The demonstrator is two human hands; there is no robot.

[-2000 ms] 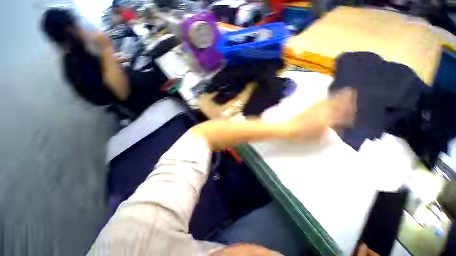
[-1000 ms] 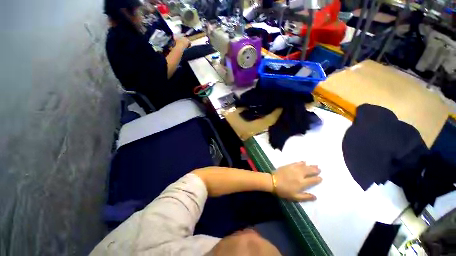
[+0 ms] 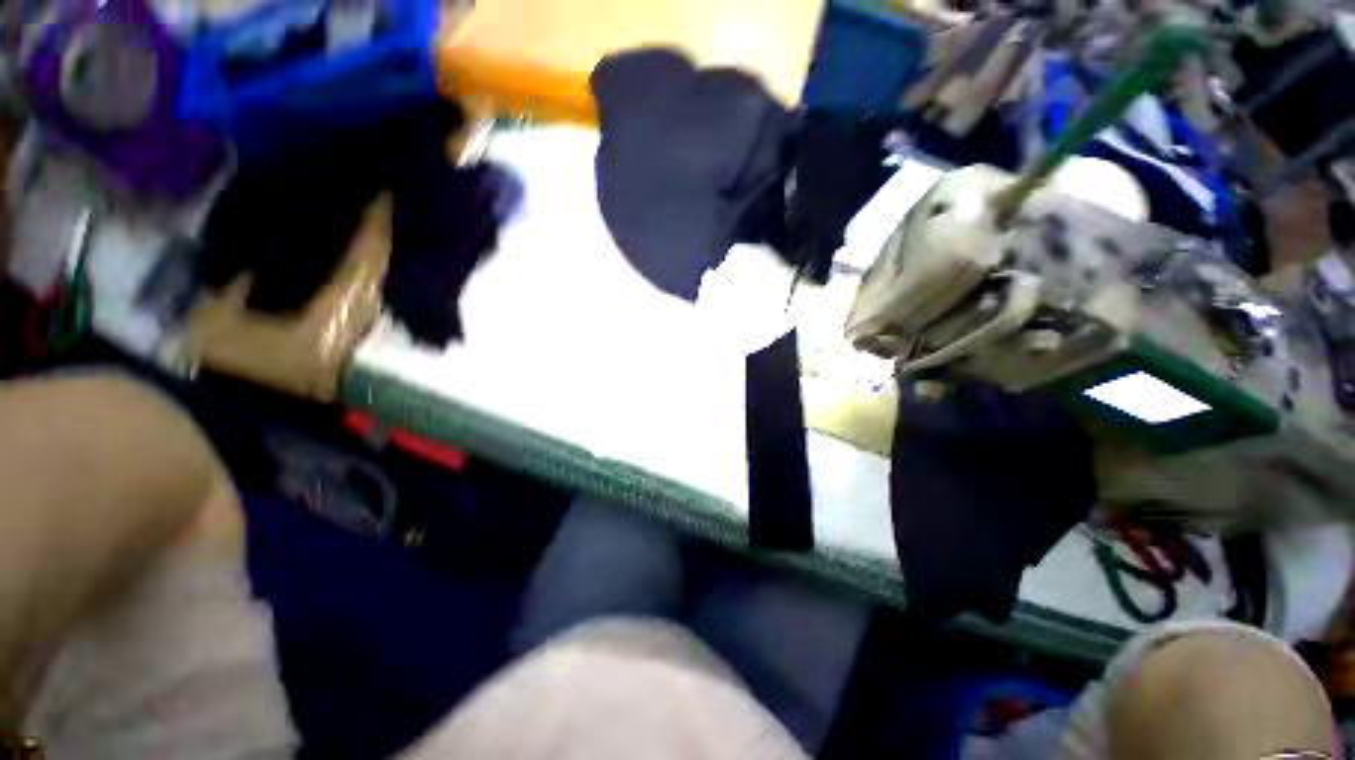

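Neither of my hands is in the picture. Bent bare arms with pale sleeves show at the left edge and bottom right, cut off by the frame. A narrow black fabric strip (image 3: 779, 443) lies on the white table (image 3: 595, 356), its near end over the green edge. The cream sewing machine head (image 3: 1025, 305) stands right of it, with a green panel and bright white rectangle. A dark panel pile (image 3: 981, 498) lies beside and partly under the head. The needle area is blurred. Larger dark rounded panels (image 3: 676, 164) lie at the table's far side.
Scissors with red and green handles (image 3: 1152, 564) lie at the right end. Crumpled dark pieces (image 3: 305, 215) lie at far left over brown cardboard (image 3: 283, 334). Beyond are a blue bin (image 3: 305, 67), a purple-trimmed machine (image 3: 119, 97) and a tan board with orange edge (image 3: 654, 37).
The view has swung right, bringing the machine head, dark pile and nearby scissors into sight. My left hand, earlier flat on the white table, has left the picture. The neighbouring person is out of view.
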